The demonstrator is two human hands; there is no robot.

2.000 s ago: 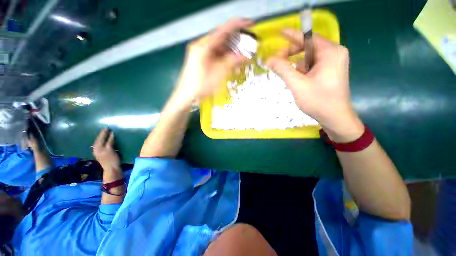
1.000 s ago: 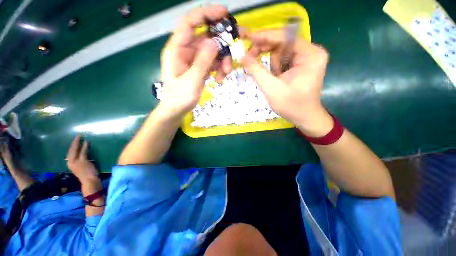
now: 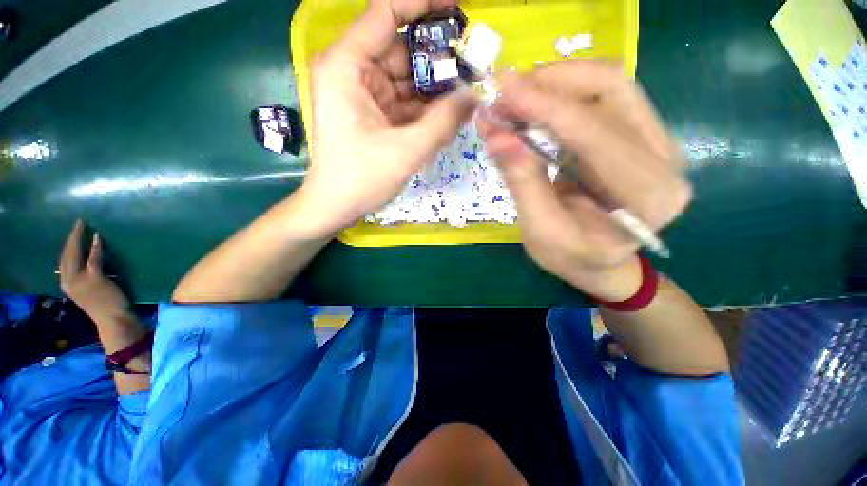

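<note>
My left hand [image 3: 366, 142] holds a small black electronic module [image 3: 436, 52] between fingers and thumb above the yellow tray [image 3: 428, 234]. The module's face shows white and silvery details. My right hand [image 3: 580, 176] is blurred and holds slim silver tweezers [image 3: 639, 233]; their rear end sticks out near the wrist and their tip is near the module's lower right edge. A small white piece [image 3: 481, 46] shows at the module's right edge; whether it is attached I cannot tell. Many white pads with blue marks [image 3: 456, 185] lie loose in the tray.
Another black module [image 3: 276, 130] lies on the green bench left of the tray. A pale yellow sheet with blue-marked pads [image 3: 837, 85] lies at the upper right. A neighbour's hand [image 3: 87, 275] rests at the left bench edge. Blister trays [image 3: 825, 380] stand at the lower right.
The view has shifted, and the tray shows more fully. The tweezers, earlier upright in my right hand, now slant with their rear end toward my wrist. The left hand still holds the module.
</note>
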